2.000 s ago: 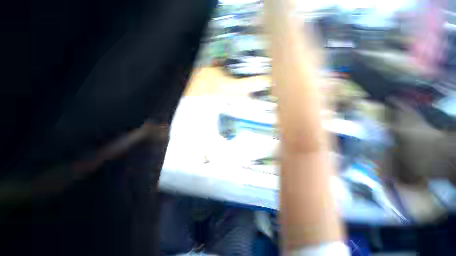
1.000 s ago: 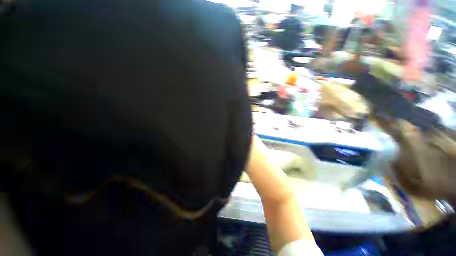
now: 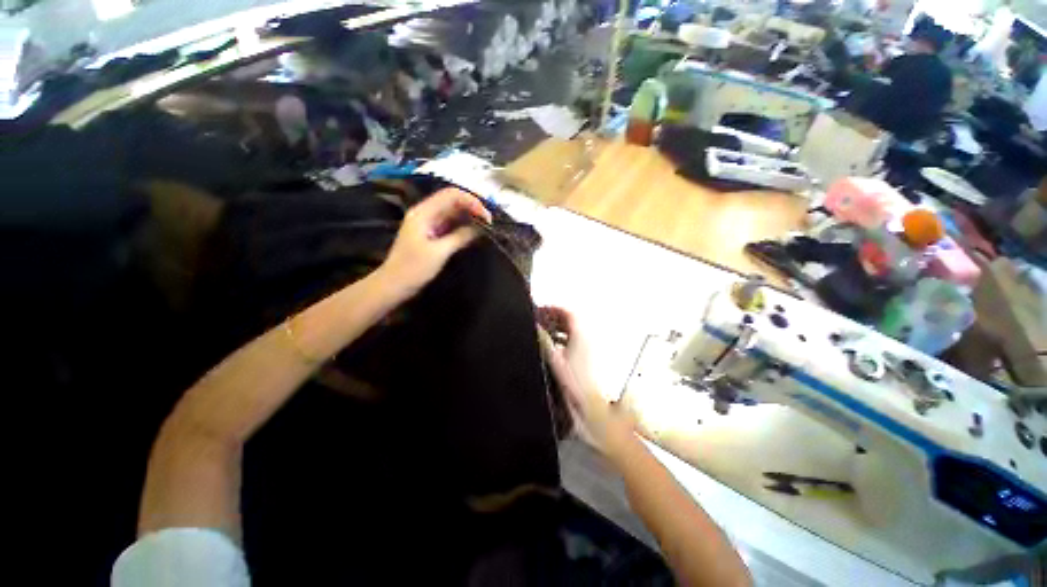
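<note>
The garment (image 3: 436,367) is a large dark heap, black with brown parts, filling the left and lower middle of the view. My left hand (image 3: 434,235) pinches its upper edge between thumb and fingers. My right hand (image 3: 571,365) holds the same edge lower down, left of the sewing machine; some of its fingers are hidden by cloth. The edge runs between both hands. The white sewing machine (image 3: 873,396) with a blue stripe stands at right, its needle area (image 3: 721,384) apart from the cloth.
Black and yellow thread snips (image 3: 809,484) lie on the machine bed under the arm. Behind are a wooden table top (image 3: 677,224), another machine (image 3: 752,103), and a pink and orange heap (image 3: 890,224). A person in dark clothes (image 3: 916,86) is far back right.
The view has swung left and cleared. The raised black cloth that blocked the view is lower. Both hands now show on the garment's edge; the left was not discernible before.
</note>
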